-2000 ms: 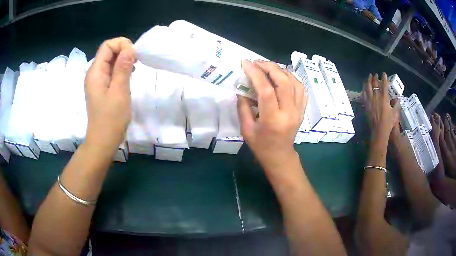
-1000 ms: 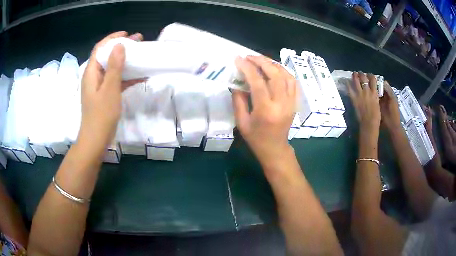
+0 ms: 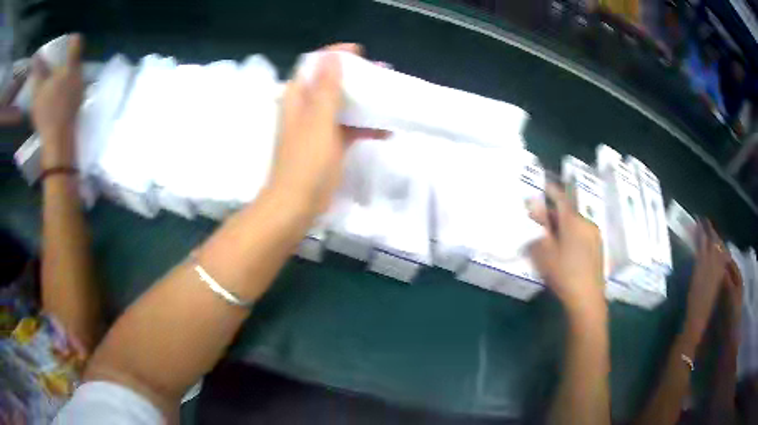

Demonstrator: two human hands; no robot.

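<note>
My left hand (image 3: 312,137) is closed round the left end of a long white sleeved unit (image 3: 428,100), held slanting above the row. Its contents are hidden. My right hand (image 3: 569,241) is blurred, with thumb and fingers at the right edge of a white retail carton (image 3: 533,177) with dark lettering. Whether it grips the carton is unclear. Below and left lies a row of puffy white sleeved units (image 3: 195,133) on cartons with blue-edged ends (image 3: 399,264).
Printed cartons (image 3: 627,216) stand just right of my right hand. A neighbour's hand (image 3: 58,104) is at the row's left end, above a floral sleeve. Another person's hands (image 3: 712,257) are at the far right. A metal rail (image 3: 532,54) runs behind the dark green worktop (image 3: 399,332).
The view has swung left, bringing the left neighbour's hand in. My left hand still holds the sleeved unit; my right hand has left its right end and is now lower, at the carton edge.
</note>
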